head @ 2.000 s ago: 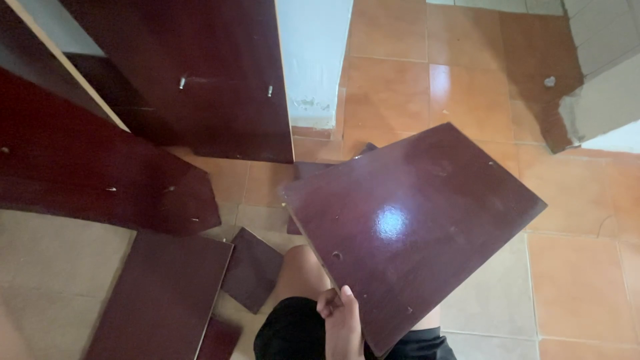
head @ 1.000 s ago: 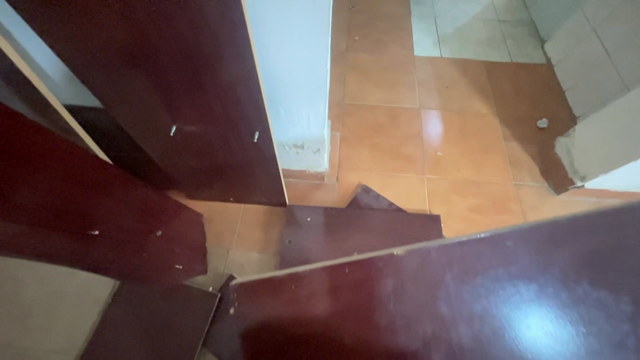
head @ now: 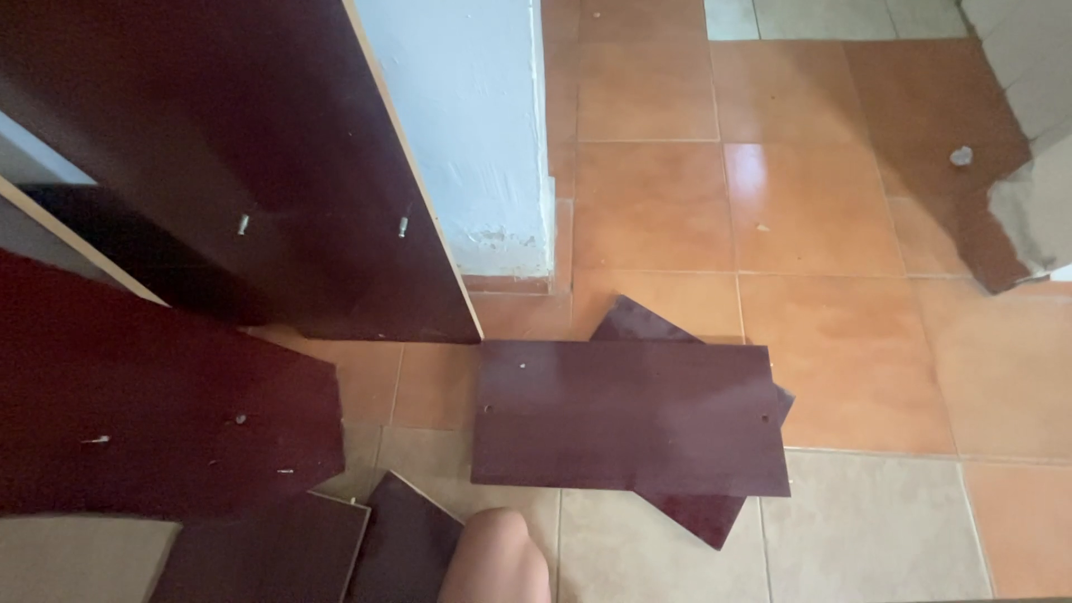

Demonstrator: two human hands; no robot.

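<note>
Neither my left hand nor my right hand shows. A dark reddish-brown rectangular wood panel point(head: 624, 419) with small holes lies on the floor, crossed over another dark panel point(head: 712, 519) beneath it. My bare knee point(head: 496, 557) is just below them. To its left lie two more dark panels, a larger one point(head: 268, 548) and a smaller one point(head: 406, 536). A tall dark panel point(head: 293, 151) with two metal connector pins stands upright at the upper left. Another dark red panel point(head: 167, 402) with metal fittings and a cut corner extends from the left edge.
A pale blue wall end point(head: 469, 142) rises behind the tall panel's edge. Orange floor tiles point(head: 821, 352) and beige tiles point(head: 871, 519) spread to the right. A rough, broken wall edge point(head: 1030, 209) is at the right, with a small whitish lump point(head: 961, 156) on the floor near it.
The large panel that my hand held two seconds ago, and that filled the lower right one second ago, is out of view. The crossed panels and my knee are now uncovered.
</note>
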